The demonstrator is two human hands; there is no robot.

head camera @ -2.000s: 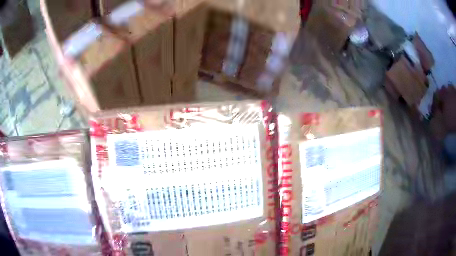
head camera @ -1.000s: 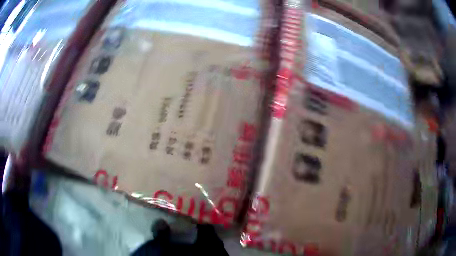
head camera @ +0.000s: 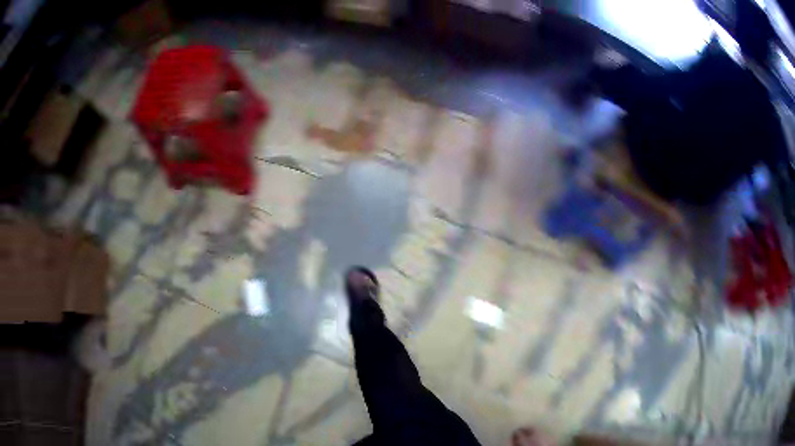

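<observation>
The view is blurred and looks down at the worn, patchy floor (head camera: 366, 209). A red perforated plastic stool (head camera: 200, 113) stands on the floor at the upper left. My dark-clad leg and foot reach up from the bottom edge. A small skin-coloured patch at the bottom edge, right of my leg, seems to be part of my right hand (head camera: 528, 435), mostly cut off; whether it holds anything is hidden. My left hand is out of the picture.
Brown cardboard (head camera: 48, 274) is at the left edge. A person in dark clothing (head camera: 702, 122) is at the upper right, near a blue stool-like object (head camera: 601, 222) and a red object (head camera: 758, 261). A brown edge shows at the bottom right.
The view has swung away from the taped, labelled cartons to the open floor. The red stool, my leg and the other person have come into view.
</observation>
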